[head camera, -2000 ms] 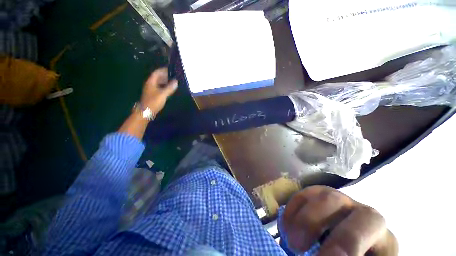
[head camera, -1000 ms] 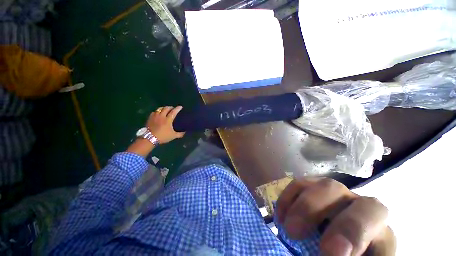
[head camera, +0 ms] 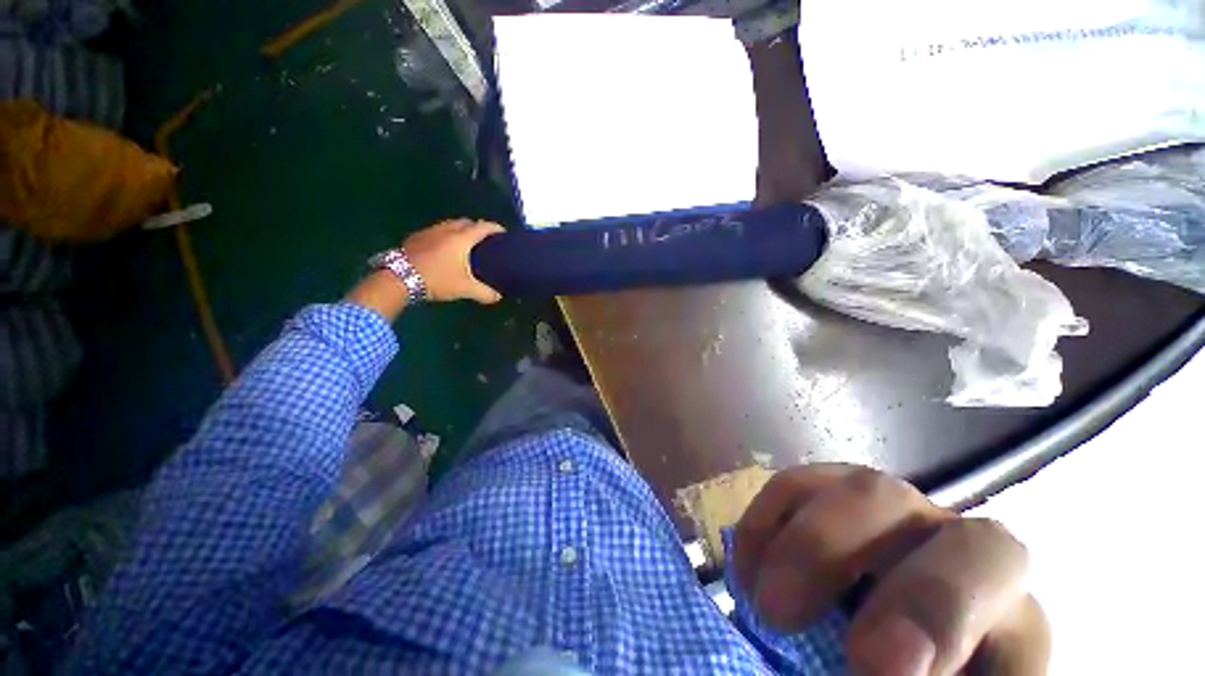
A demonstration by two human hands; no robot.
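A slim navy fabric roll point(head camera: 648, 258) lies across the table's near edge, its left end sticking out past it. A pale handwritten number shows along its upper side. Clear crumpled plastic point(head camera: 912, 251) is bunched around its right end. My left hand point(head camera: 456, 262), with a metal watch, grips the roll's left end. My right hand point(head camera: 885, 568) is large and blurred close to the camera, fingers curled; whether it holds something small is not clear.
A white sheet with a spiral-like left edge point(head camera: 628, 119) lies just beyond the roll. A large white printed package point(head camera: 991, 86) is at the upper right. A tan patch point(head camera: 727, 508) is on the table edge. An orange bundle point(head camera: 79, 172) lies on the green floor.
My left hand came down from beside the white sheet onto the roll's end. The roll has shifted up against the sheet and turned, its number moving to the upper side. My right hand stays near the camera.
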